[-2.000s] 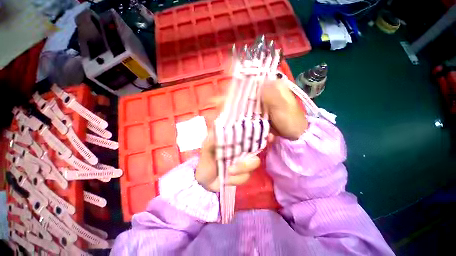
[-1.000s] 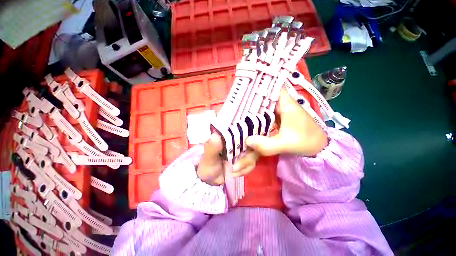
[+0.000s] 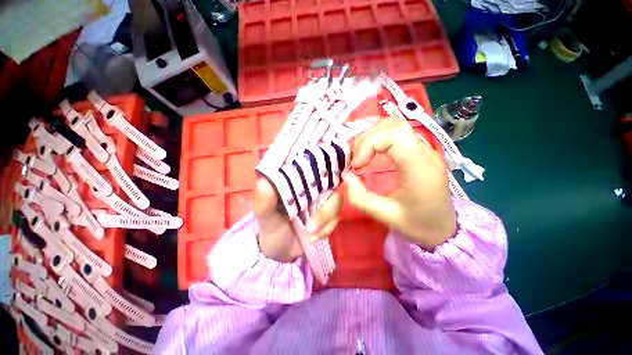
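My left hand holds a stack of smartwatches side by side, dark screens edge-on like stripes. Their pale pink straps fan up and away, with blurred shiny buckles at the far ends; other strap ends hang below the hand. My right hand has thumb and forefinger almost together at the right-hand watch of the stack and appears to pinch its edge. The contact point is small and partly hidden. Another watch lies case back up, to the right of the stack.
A red tray with square pockets lies under my hands, another beyond. Many pink-strapped watches lie across red trays at left. A clear bottle stands at right. A white and dark instrument is upper left, a tape roll upper right.
The stack has moved left and tilted, and its straps have shifted down and left. My right thumb and forefinger have moved to the stack's right end. The white cloth on the tray no longer shows.
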